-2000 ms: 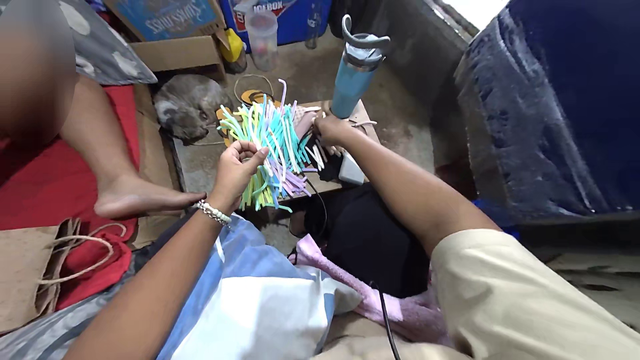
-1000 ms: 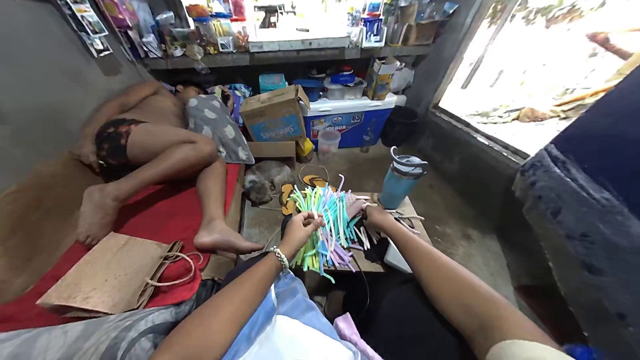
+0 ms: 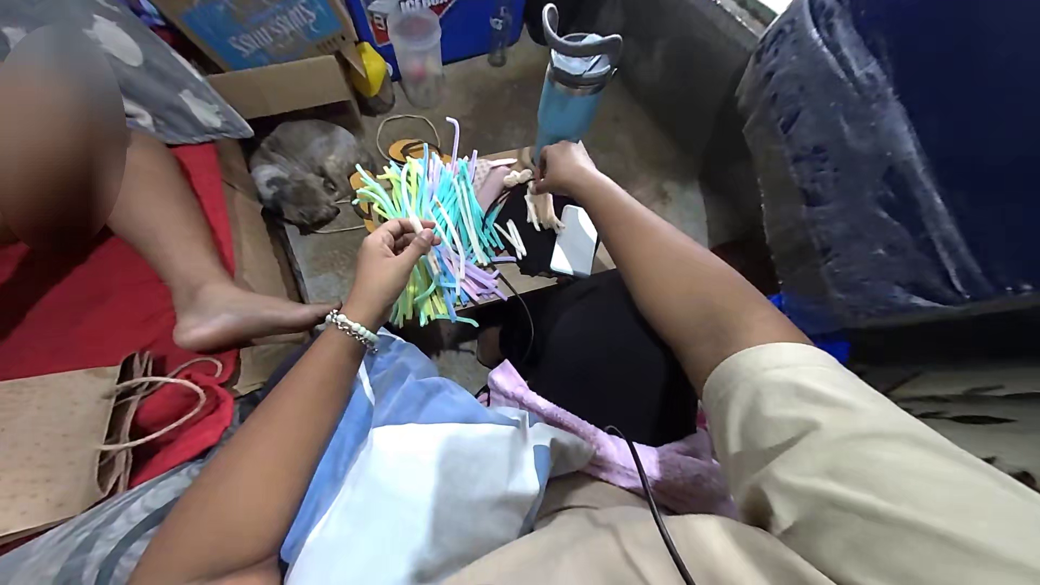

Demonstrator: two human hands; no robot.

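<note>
My left hand [image 3: 398, 252], with a beaded bracelet at the wrist, pinches a pale fuzzy stem between thumb and fingers. Under and beside it lies a pile of pastel pipe cleaners [image 3: 463, 215], green, yellow, teal and lilac. My right hand [image 3: 565, 169] is at the far right of the low board, in front of the blue tumbler [image 3: 569, 106] with a grey handle; its fingertips are partly hidden, so what they hold is unclear. Short cream stems [image 3: 543, 210] lie just below it, on black cloth. A white rectangular object [image 3: 574, 241] rests close by.
A curled cat [image 3: 305, 171] lies left of the pile, near orange sandals [image 3: 410, 150]. Another person's bare foot [image 3: 244, 313] is at left on red cloth. A paper bag [image 3: 57, 447], a cardboard box [image 3: 280, 85] and a clear plastic cup [image 3: 416, 57] stand around. A black cable [image 3: 650, 496] crosses my lap.
My right hand has moved away from the pile's edge toward the tumbler's base, and more of the cream stems shows. My left hand stays at the pile. The view has tilted down since one second ago.
</note>
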